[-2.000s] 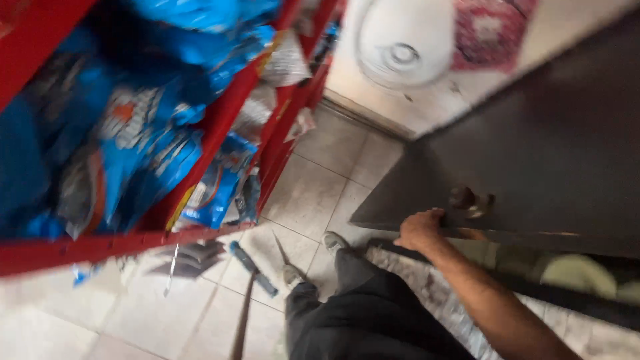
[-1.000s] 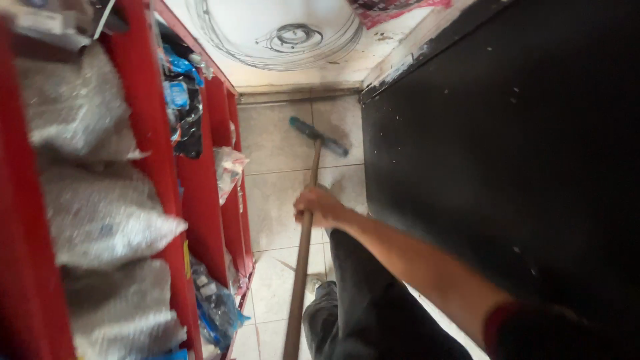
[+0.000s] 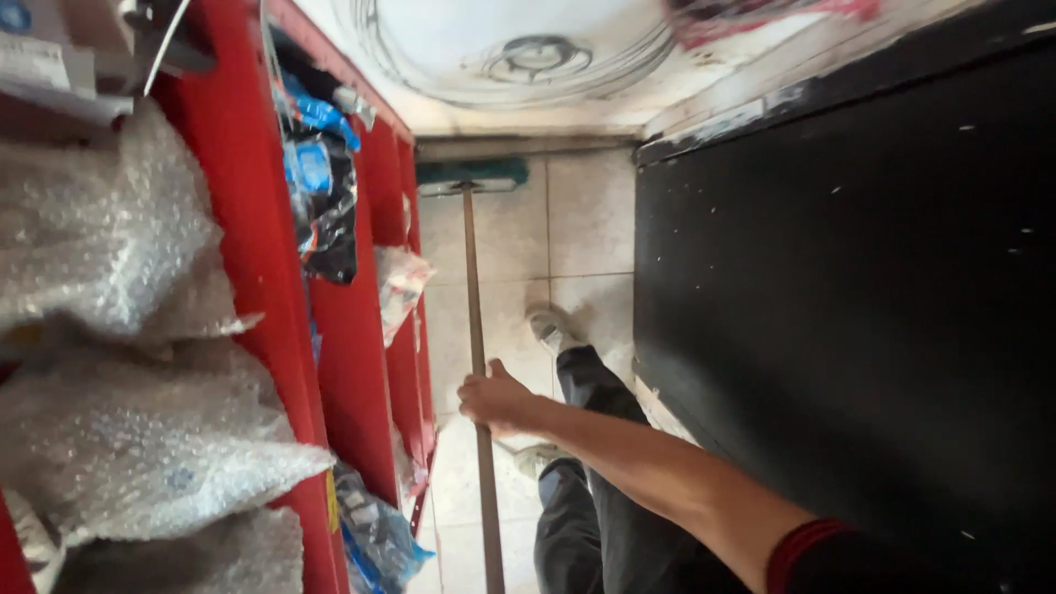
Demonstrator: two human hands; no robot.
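My right hand (image 3: 499, 401) is closed around the long wooden handle of a push broom (image 3: 475, 305). Its wide head with teal bristles (image 3: 470, 175) lies on the tiled floor near the far wall, touching or very near the foot of the red shelving. The handle runs down past my feet and out at the lower edge of the view. My left hand is not seen.
Red metal shelving (image 3: 355, 371) lines the left, holding bubble-wrapped items (image 3: 124, 239) and plastic bags (image 3: 371, 520) that stick out. A black panel or door (image 3: 841, 272) stands on the right. Coiled wire (image 3: 540, 58) hangs at the far wall. My shoes are on the tiles (image 3: 590, 214).
Two seconds ago my right hand was on the edge of the dark door; now it holds the broom handle. Since one second ago the broom head has moved left and toward the far wall.
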